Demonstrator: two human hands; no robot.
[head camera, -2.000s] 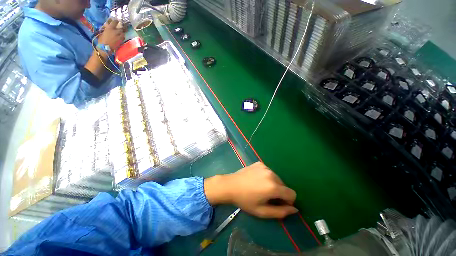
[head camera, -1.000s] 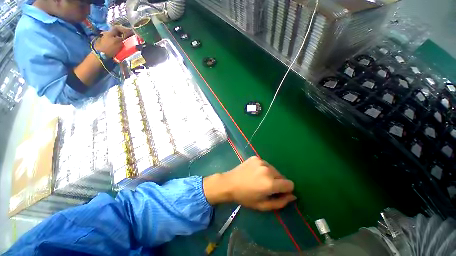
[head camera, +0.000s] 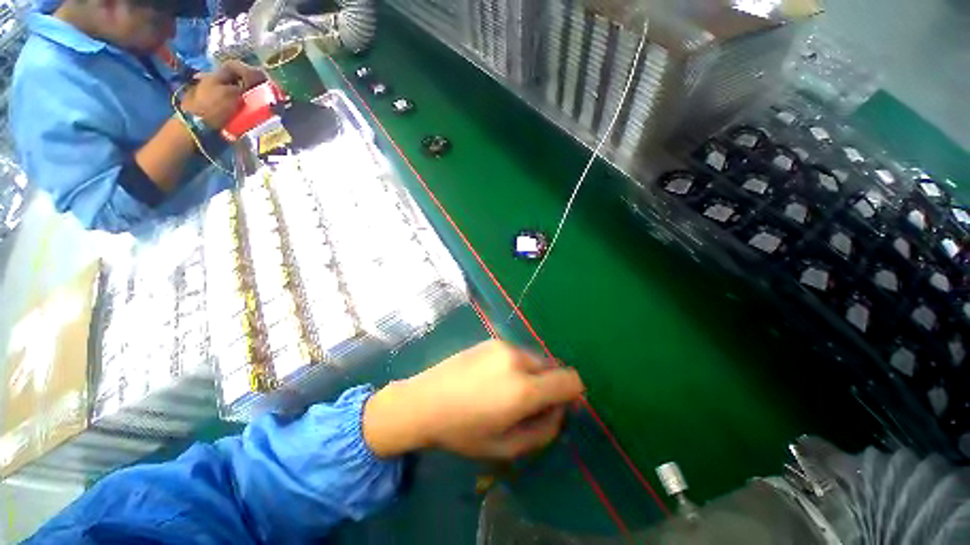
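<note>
My left hand (head camera: 484, 402) is bare, in a blue sleeve, over the green mat beside the belt's red line. Its fingers are curled with the fingertips together; I cannot tell whether they pinch something small. A pointed tool lies under the hand, mostly hidden, with its yellow end (head camera: 486, 482) showing faintly. A black round unit with a white square (head camera: 528, 245) lies on the green belt (head camera: 638, 341). Left of the belt, stacked clear trays (head camera: 351, 256) hold rows of white parts with yellow strips. My right hand is out of the picture.
A clear fume hood (head camera: 745, 516) with a grey ribbed hose stands at the bottom right. Black housing trays (head camera: 814, 277) lie beyond the belt. A thin pale strand (head camera: 580, 192) hangs across the belt. A blue-smocked person (head camera: 96, 138) works at the upper left. More units (head camera: 436, 144) sit up the belt.
My left hand has moved left, back from the belt's edge, and now covers most of the pointed tool. The camera view has shifted slightly.
</note>
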